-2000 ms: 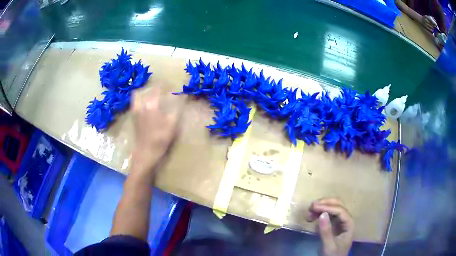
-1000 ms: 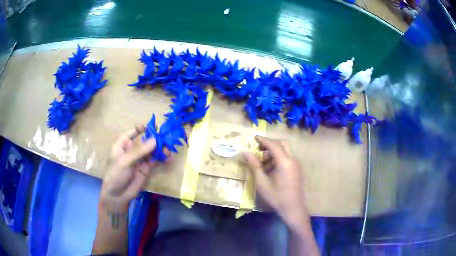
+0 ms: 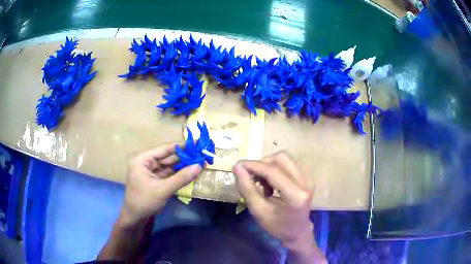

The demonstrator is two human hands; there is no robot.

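My left hand (image 3: 155, 180) holds a spiky blue hair piece (image 3: 195, 149) between thumb and fingers, tips up, over the left tape strip. My right hand (image 3: 273, 193) is to its right, thumb and forefinger pinched together around a thin glue applicator stick that barely shows. Its pale tip (image 3: 208, 153) lies against the blue piece; the rest is too faint to see. The white oval glue dish (image 3: 224, 142) is on the tan work pad (image 3: 237, 122), just behind and right of the held piece. Yellow masking tape (image 3: 255, 135) runs along the pad's sides.
A row of blue pieces (image 3: 181, 54) runs along the back into a fuller heap (image 3: 315, 87) at right. Another cluster (image 3: 62, 80) lies at left. White glue bottles (image 3: 362, 68) stand behind the heap, by the clear screen (image 3: 371, 165). The green belt (image 3: 206, 19) is beyond; a blue tray (image 3: 77, 211) is below.
My left hand first reached to the left cluster, then brought a blue piece right to the pad. My right hand came in from the right, and the pale tip now touches the piece.
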